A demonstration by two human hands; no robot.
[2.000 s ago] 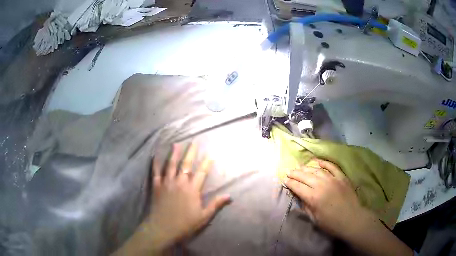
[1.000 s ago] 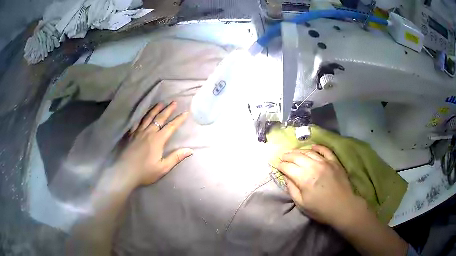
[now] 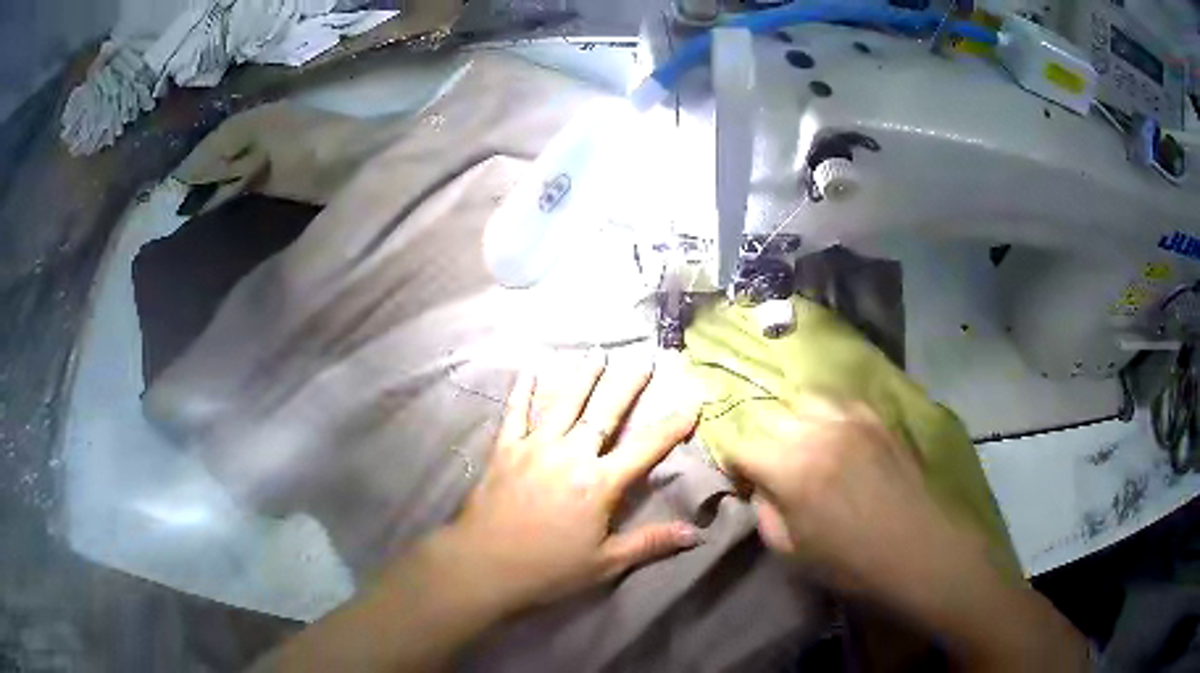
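The taupe main panel (image 3: 395, 289) spreads over the machine table up to the presser foot (image 3: 674, 320). The olive-green piece (image 3: 869, 375) lies right of the foot, its near edge meeting the taupe cloth. My left hand (image 3: 566, 473) lies flat on the taupe panel, below and left of the foot, fingers spread. My right hand (image 3: 842, 487) is blurred, its fingers curled on the olive-green piece at its near left edge, cloth bunched beside the thumb. The glare hides the cloth just left of the needle.
The white sewing machine (image 3: 948, 171) stands at the right, with a blue air hose (image 3: 842, 19) over its head. A white oval lamp (image 3: 533, 217) hangs left of the needle. A dark brown piece (image 3: 211, 283) lies at left; crumpled white cut pieces (image 3: 171, 59) lie at far left.
My left hand has moved right, towards the presser foot. The taupe panel has shifted up and away, its folds changed. My right hand has moved slightly down and blurs.
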